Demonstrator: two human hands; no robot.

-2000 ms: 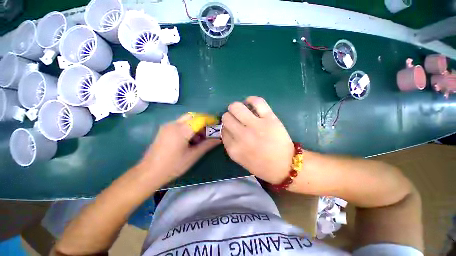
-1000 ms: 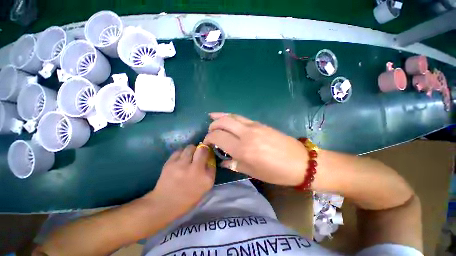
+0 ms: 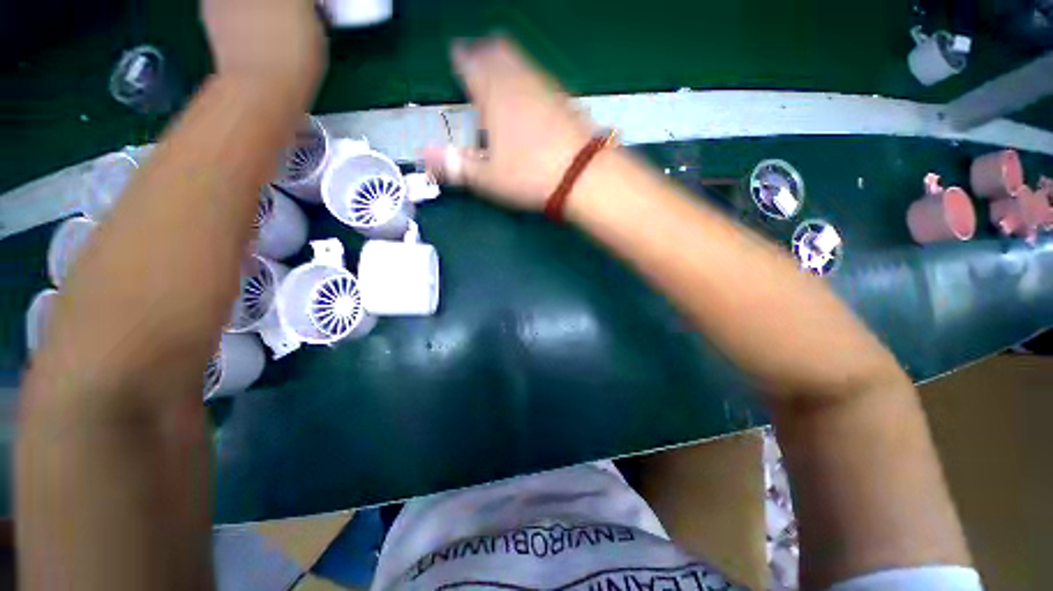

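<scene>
My left hand (image 3: pixel 263 29) is at the top edge over the conveyor, blurred and partly cut off. A white housing (image 3: pixel 358 9) shows beside it, also cut off; I cannot tell if the hand touches it. My right hand (image 3: pixel 514 127) is blurred over the white rail, fingers apart, with no object visible in it. A thin wire (image 3: pixel 448 122) shows near its fingers. White barrel housings (image 3: pixel 375 196) are clustered at left, partly hidden by my left forearm. Two motor-fan units (image 3: pixel 777 189) stand at right, partly behind my right forearm.
Pink housings (image 3: pixel 943 215) are grouped at far right. The white rail (image 3: pixel 739 106) separates the green worktop (image 3: pixel 520 381) from the conveyor (image 3: pixel 693 46). The conveyor carries a clear unit (image 3: pixel 141 77) at left and a white one (image 3: pixel 936 55) at right. White scraps (image 3: pixel 781 508) lie below the table edge.
Both hands have left the near table edge and reached forward, the left to the conveyor, the right to the rail. The motor unit at the rail is now hidden. The view has shifted.
</scene>
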